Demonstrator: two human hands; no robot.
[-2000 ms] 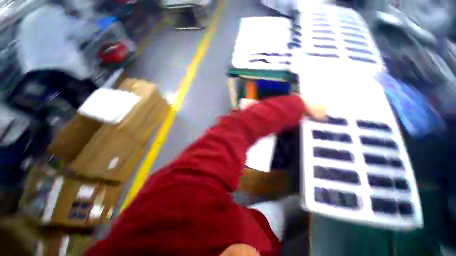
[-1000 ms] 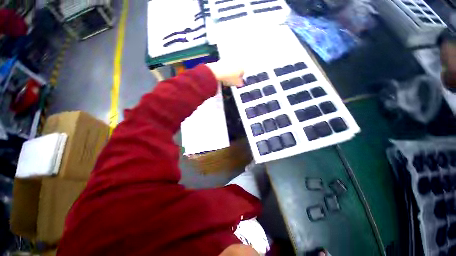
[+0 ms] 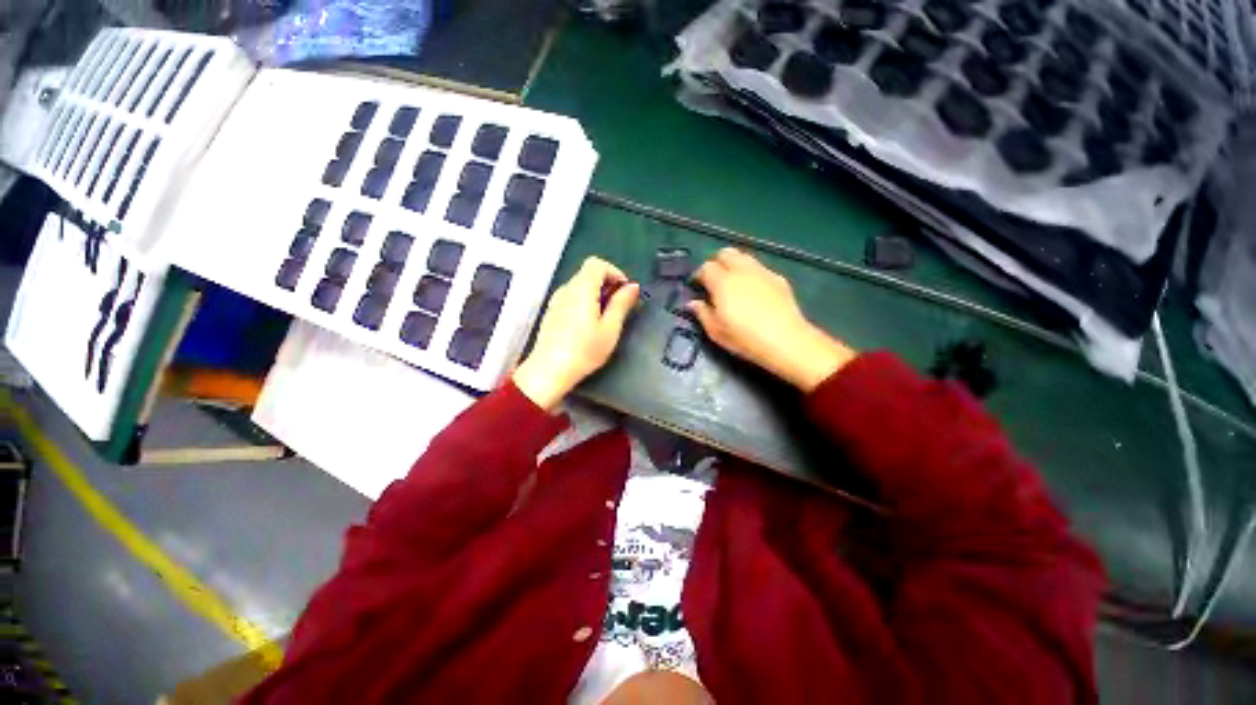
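Black housings lie on the green bench between my hands, one upper (image 3: 672, 262) and one lower, with a paler rim (image 3: 681, 347). My left hand (image 3: 583, 328) is left of them, thumb and fingers closed around a small dark piece, mostly hidden, that looks like a housing. My right hand (image 3: 755, 314) is right of them. Its fingertips touch a dark housing between the other two; whether they grip it is unclear. A white foam tray (image 3: 255, 172) at left holds rows of housings. A spidery pile of tiny black bits (image 3: 964, 366) lies right of my right hand.
A single housing (image 3: 888, 251) lies beyond the bench edge strip (image 3: 813, 256). A clear blister tray with black parts (image 3: 882, 138) sits on dark layers at the upper right. Pale loose strips (image 3: 1187, 455) hang at right. A sheet with black strap-like parts (image 3: 48, 324) is far left.
The view has turned right and down to the bench. My left hand has left the foam tray's pockets and come back near the loose housings. My right hand is now in full view.
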